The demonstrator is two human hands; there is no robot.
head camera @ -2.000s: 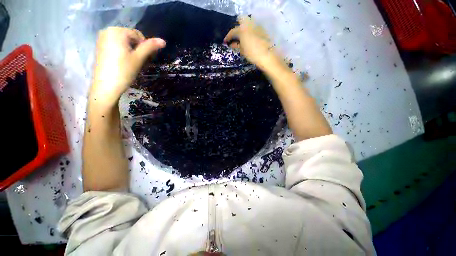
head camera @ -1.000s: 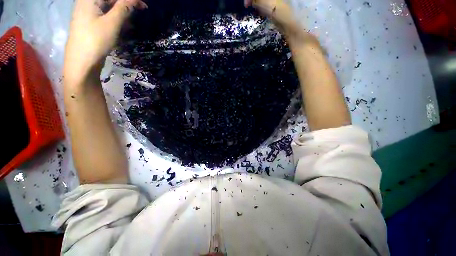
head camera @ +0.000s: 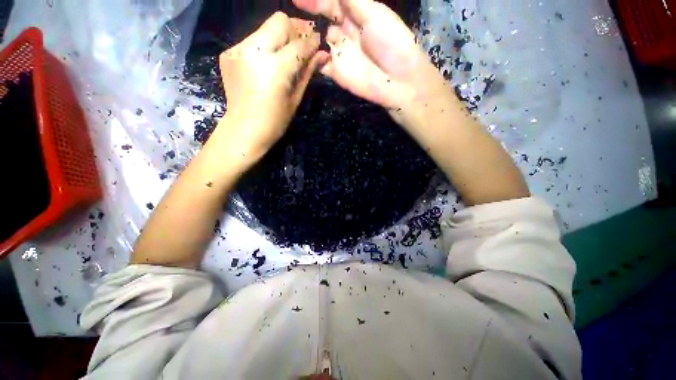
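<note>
A large rounded heap of small black parts [head camera: 333,178] lies in front of me, with shiny clear plastic bag [head camera: 141,44] around its upper left. My left hand [head camera: 270,74] is over the upper part of the heap, its fingers bent towards my right hand. My right hand [head camera: 378,63] is beside it, palm partly showing and fingers curled. The fingertips of both hands nearly meet at the top centre. Small dark bits show between them, but I cannot tell whether they are held or are the heap behind.
A red perforated basket [head camera: 70,148] with a dark fill stands at the left. Another red basket [head camera: 652,30] is at the upper right. Black scraps [head camera: 422,225] litter the white table [head camera: 578,126], and bits lie on my forearms and cream jacket. Green floor shows at lower right.
My hands were apart at the top edge and have come together over the heap. The glossy plastic band across the heap no longer shows; more crinkled plastic shows at upper left.
</note>
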